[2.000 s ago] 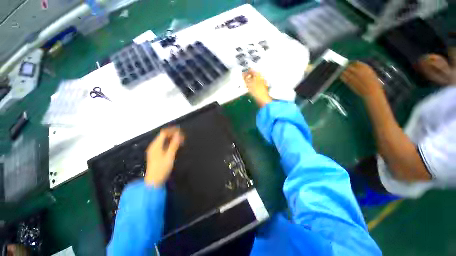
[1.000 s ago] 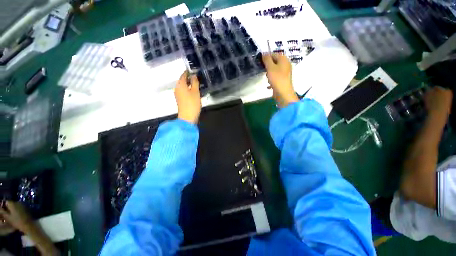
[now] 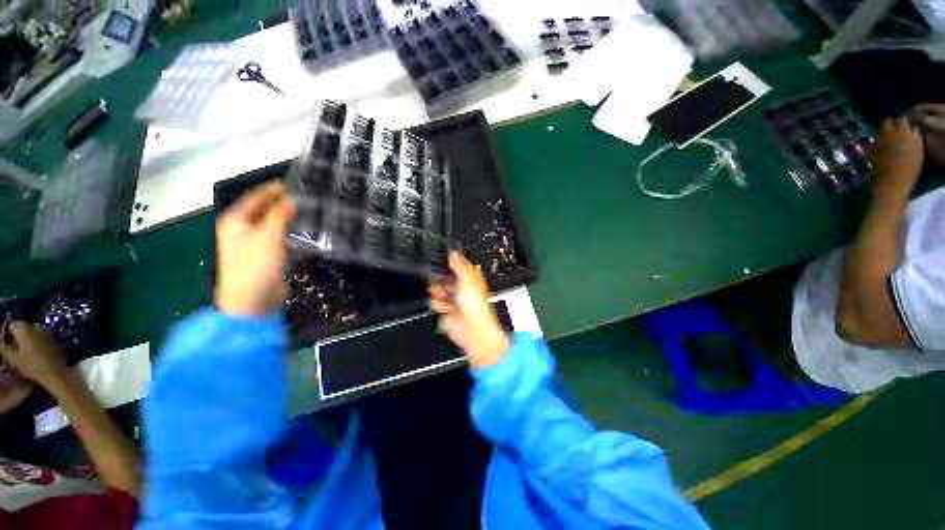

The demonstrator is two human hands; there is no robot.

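Observation:
A filled blister tray (image 3: pixel 378 188), a grid of pockets with dark parts, is held tilted above the black parts tray (image 3: pixel 479 145). My left hand (image 3: pixel 254 243) grips its left edge and is blurred. My right hand (image 3: pixel 468 305) grips its lower right corner. Loose small components (image 3: pixel 319 298) lie in the black tray's left part, with more at its right. The blister tray hides the middle of the black tray. The black work pad (image 3: pixel 399 350) with a white border lies at the table edge.
More filled blister trays (image 3: pixel 456 52) stand on the white board (image 3: pixel 187 202), with scissors (image 3: pixel 257 77) and rows of small parts (image 3: pixel 573 39). A pale cord loop (image 3: pixel 674 178) and a white-edged dark strip (image 3: pixel 707 106) lie right. Co-workers' hands (image 3: pixel 896 150) are at both sides.
Both hands have moved from the trays on the white board back towards me. They now hold a blister tray tilted over the black parts tray. The view has shifted, showing the work pad more fully.

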